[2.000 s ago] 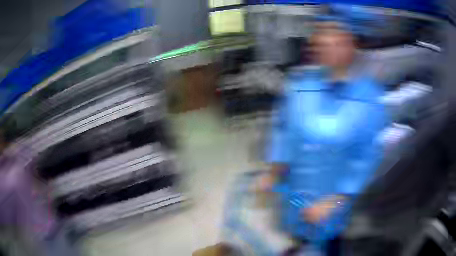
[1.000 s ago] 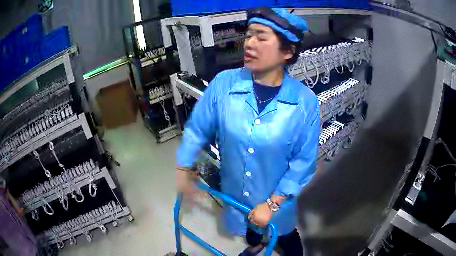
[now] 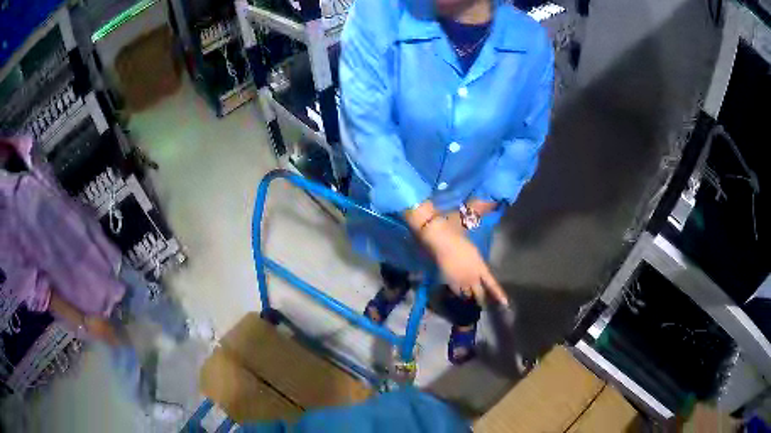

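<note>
A closed brown carton (image 3: 270, 368) lies low in front of me, on or against the blue slatted deck of the hand truck. The truck's blue tube push handle (image 3: 321, 296) stands upright behind it. A second brown carton (image 3: 558, 397) is at the lower right, cut off by the bottom edge. A dark teal sleeve (image 3: 380, 416) crosses the bottom edge between the cartons; no hand shows at it. Neither my left hand nor my right hand can be seen.
A person in a light blue coat (image 3: 452, 110) stands behind the handle, one hand pointing down. A person in a pink top (image 3: 63, 237) is at the left. Racks with white cords stand at the left; a metal frame rack (image 3: 693, 279) stands at the right. Another brown carton (image 3: 148, 68) is farther back.
The view has tilted down, bringing the cartons and sleeve into sight. The coated person's hand has left the handle and now points down. The person in pink shows more fully.
</note>
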